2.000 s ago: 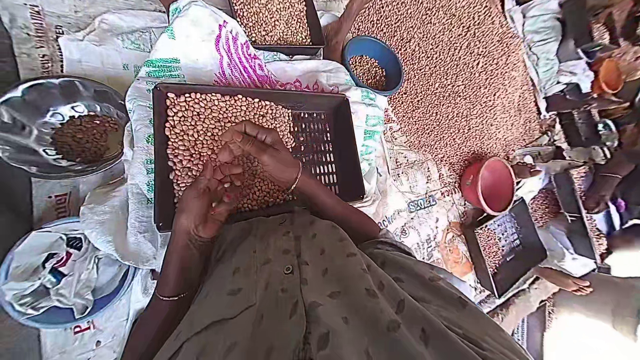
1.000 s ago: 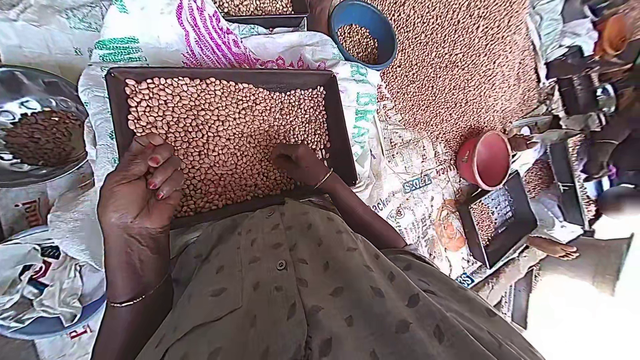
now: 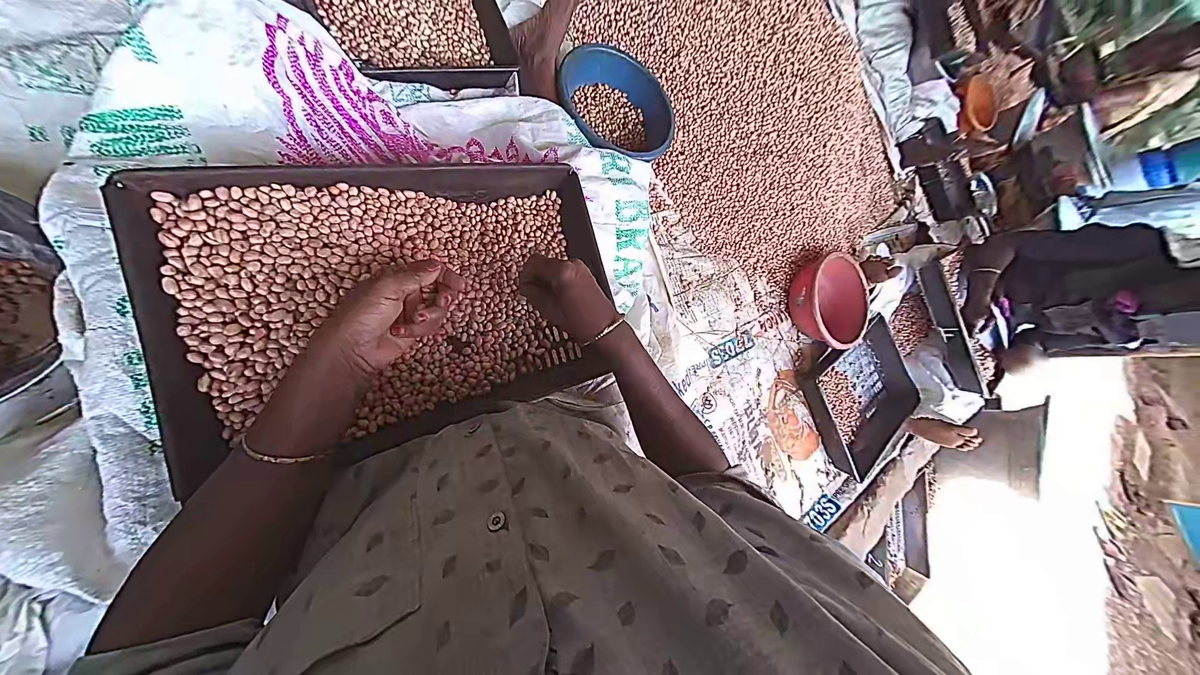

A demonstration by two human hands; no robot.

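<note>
A dark rectangular tray with a slotted bottom lies before me, spread with shelled peanuts. Over its middle is my left hand, fingers curled inward; whether peanuts are inside cannot be told. Close by on the right, my right hand hangs over the peanuts with its fingers bent down, and its fingertips are partly hidden. Some slots of the tray show below that hand. Each wrist wears a thin bangle. The tray rests on a white woven sack with green and purple print.
A blue bowl of peanuts stands beyond the tray, near a second tray and a person's limb. A large peanut heap spreads behind. At right are a red bowl, another tray and other people. A metal basin is at far left.
From two seconds ago, when they were together, my hands have moved apart. The slotted part of the tray, bare then, is mostly covered with peanuts. Since one second ago my left hand has moved right.
</note>
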